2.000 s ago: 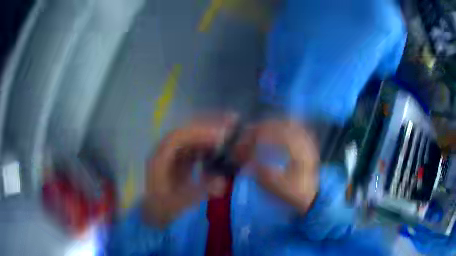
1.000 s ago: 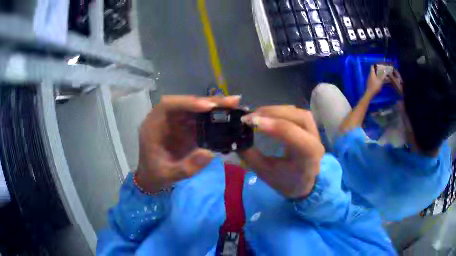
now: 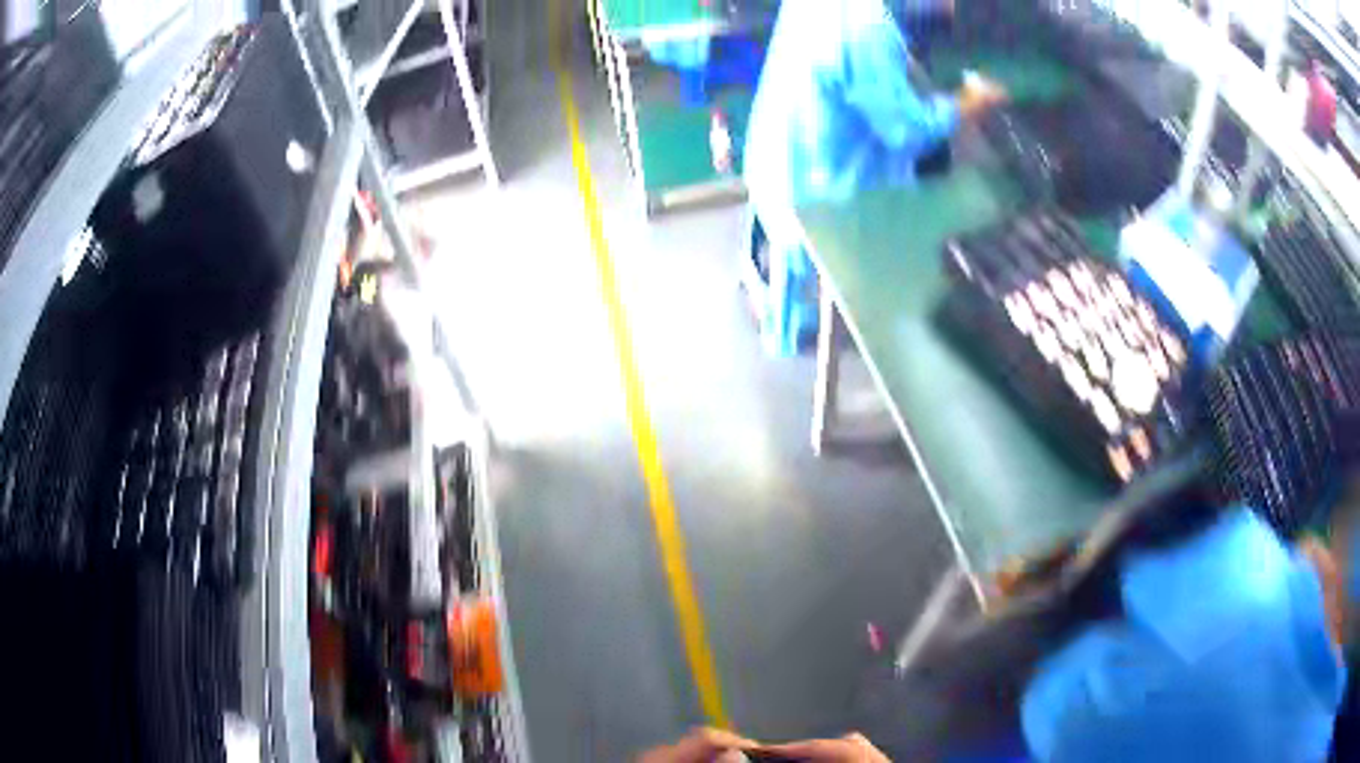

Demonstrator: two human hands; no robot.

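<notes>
My left hand point(image 3: 698, 745) and my right hand point(image 3: 828, 750) show only as fingers at the bottom edge of the view, close together. A thin strip of a dark thing point(image 3: 768, 757) shows between and below the fingertips. The rest of it and most of both hands are cut off by the picture's edge.
Shelving point(image 3: 284, 447) with dark trays and parts runs along the left. A yellow line point(image 3: 619, 358) crosses the grey floor. On the right, a green bench point(image 3: 940, 388) holds a tray of pale parts point(image 3: 1096, 336). Two people in blue smocks are at the bench.
The view has swung up from my hands to the aisle. My hands with the dark module have dropped to the bottom edge. The seated person by the blue bin is no longer seen as before.
</notes>
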